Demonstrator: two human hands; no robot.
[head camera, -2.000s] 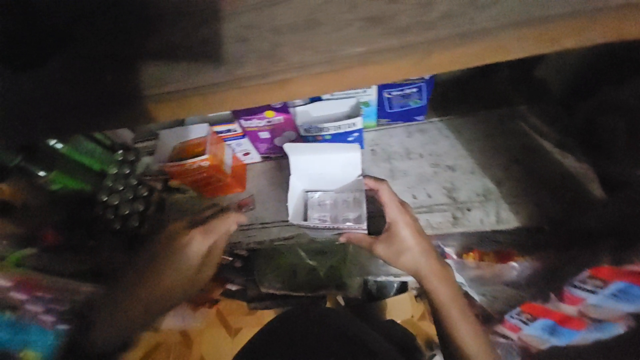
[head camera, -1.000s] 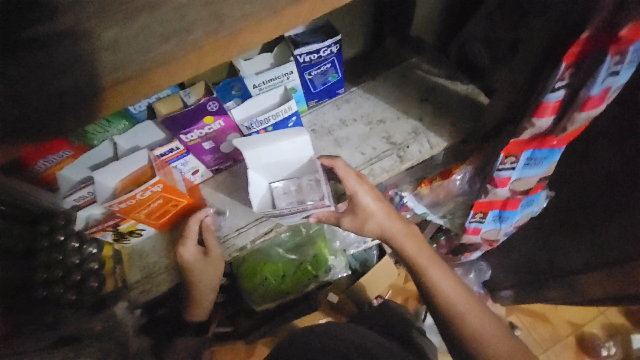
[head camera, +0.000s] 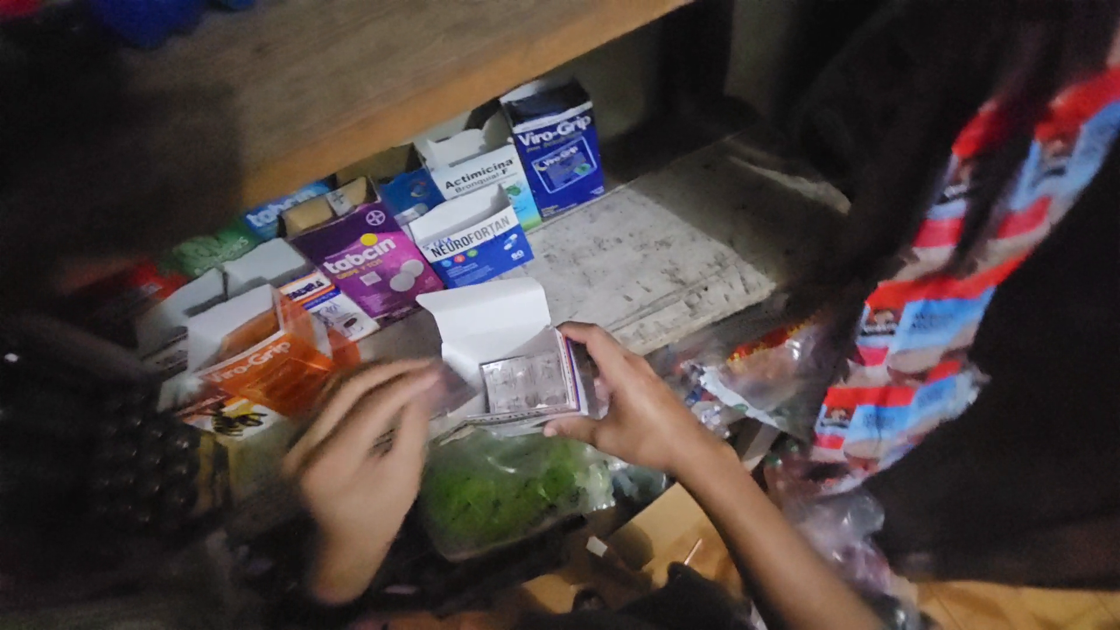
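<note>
My right hand (head camera: 626, 398) grips the right side of an open white-lined carton (head camera: 490, 315). The carton's flap is raised, and transparent blister packs (head camera: 529, 382) stand inside it. My left hand (head camera: 372, 446) is blurred, just left of the carton. At its fingertips is a small, dark, flat piece (head camera: 455, 391), perhaps a blister strip, seen against the carton's left side; its exact nature is unclear. Behind the hands, the nearest boxes are an orange Viro-Grip box (head camera: 271, 359), a purple Tabcin box (head camera: 376, 262) and a blue and white Neurofortan box (head camera: 477, 241).
More medicine boxes, among them a blue Viro-Grip box (head camera: 560, 157), line the worn shelf (head camera: 656, 262). A wooden board (head camera: 350, 96) overhangs them. Below the carton lies a clear bag with green contents (head camera: 507, 490). Red and blue packet strips (head camera: 927, 324) hang at right.
My left hand has come up from below the orange box to beside the carton. My right hand still holds the carton.
</note>
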